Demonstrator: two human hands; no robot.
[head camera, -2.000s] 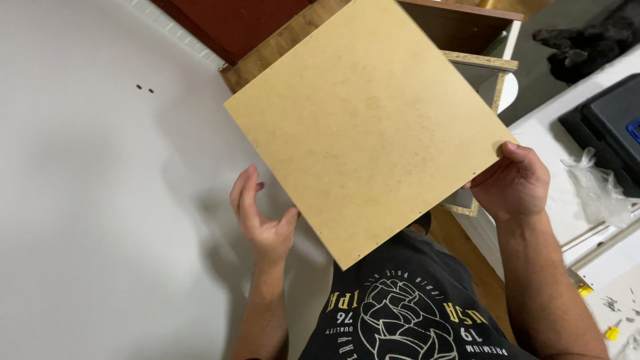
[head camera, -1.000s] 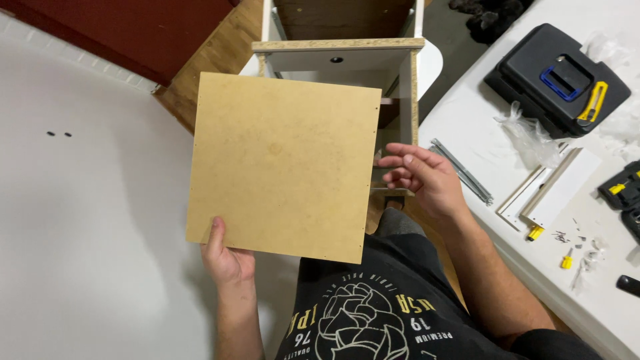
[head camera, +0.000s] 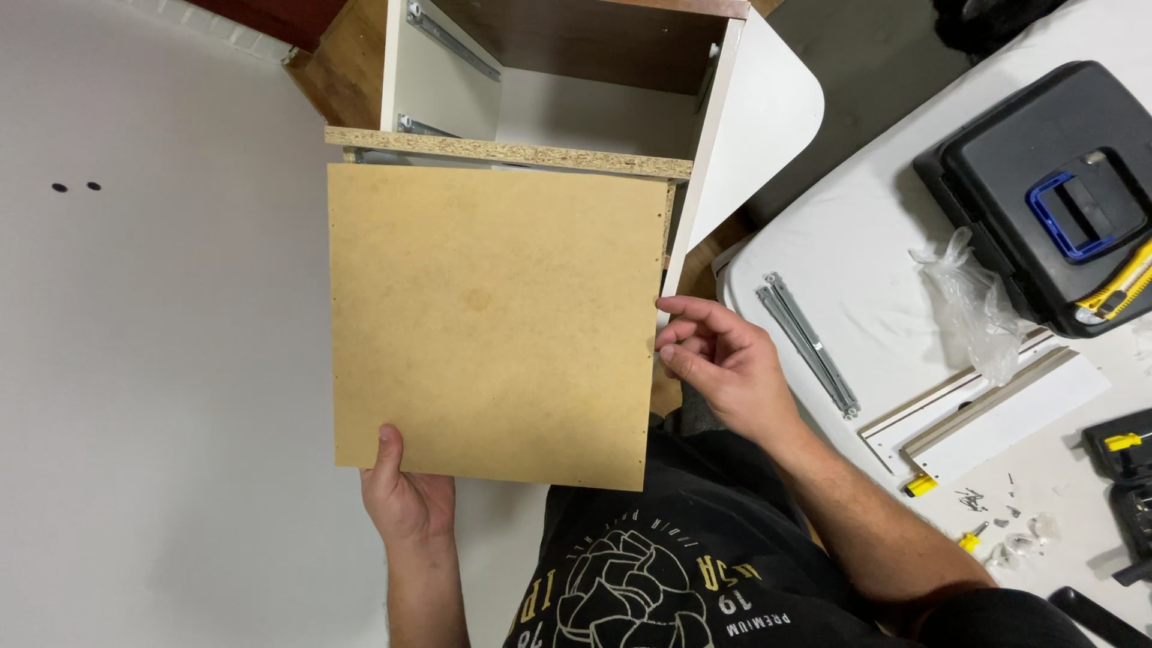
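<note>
A square fibreboard panel (head camera: 495, 333) with small holes along its edges is held over the drawer frame of chipboard (head camera: 513, 153). My left hand (head camera: 405, 486) grips the panel's lower edge, thumb on top and the fingers hidden beneath. At the right edge is my right hand (head camera: 724, 360), its fingertips at the edge and its fingers bent; whether it grips the panel is not plain. Behind the panel stands a white and brown cabinet (head camera: 594, 108) with metal drawer runners (head camera: 454, 40) on its inner side. The panel hides most of the drawer frame.
On the white-covered table (head camera: 774, 360) at right lie loose drawer runners (head camera: 810, 346), a black tool case (head camera: 1035, 180) with a yellow utility knife (head camera: 1120, 283), plastic wrap (head camera: 967, 306), white drawer parts (head camera: 1003, 414), small screws (head camera: 972, 499) and a yellow screwdriver (head camera: 972, 538). A white wall is at left.
The panel, tilted two seconds ago, is now nearly square to the cabinet. My left hand has taken its lower edge. My right hand let go of a corner and is now at the right edge.
</note>
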